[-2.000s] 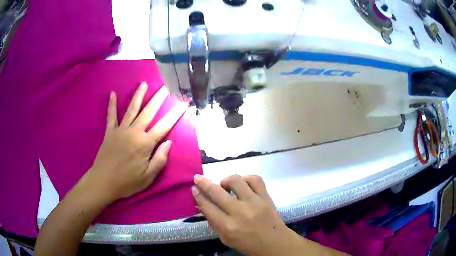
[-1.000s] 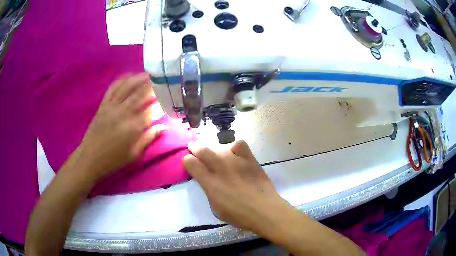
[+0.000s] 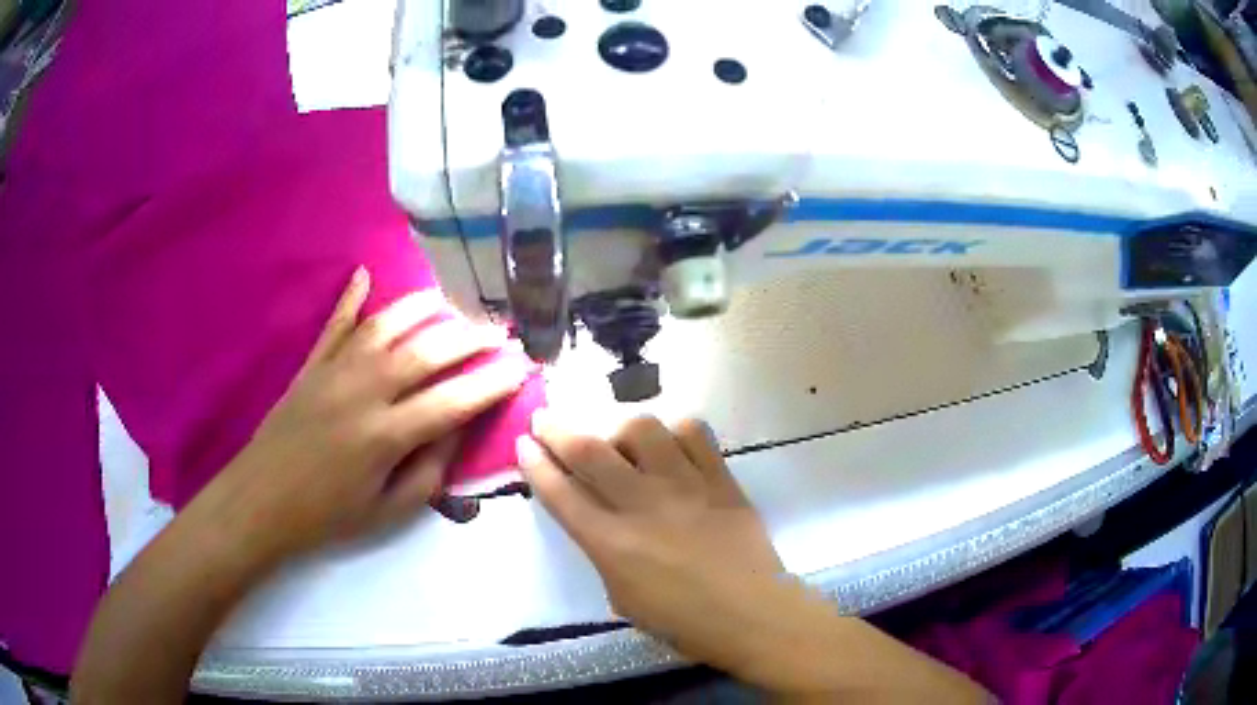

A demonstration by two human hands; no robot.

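Observation:
A magenta body panel [image 3: 207, 262] lies over the table left of the white sewing machine [image 3: 855, 310]. Its right edge reaches the brightly lit needle area, where glare hides the needle. My left hand [image 3: 372, 413] lies on the cloth with fingers spread, fingertips close to the needle area. My right hand [image 3: 641, 510] is at the cloth's right edge, in front of the needle area, with thumb and forefinger at the edge and the other fingers curled. Whether it pinches the cloth is hard to tell.
Thread snips [image 3: 1151, 393] with orange-red handles are at the table's right end. A measuring tape strip [image 3: 951, 548] runs along the front edge. A crumpled magenta pile [image 3: 1103, 668] lies below the table at right. The machine's metal loop cover [image 3: 532, 248] stands above the needle area.
The cloth's front edge has moved away from the table's front edge toward the needle. My right hand has moved up with it. My left hand moved up, then back down onto the cloth. The view has shifted.

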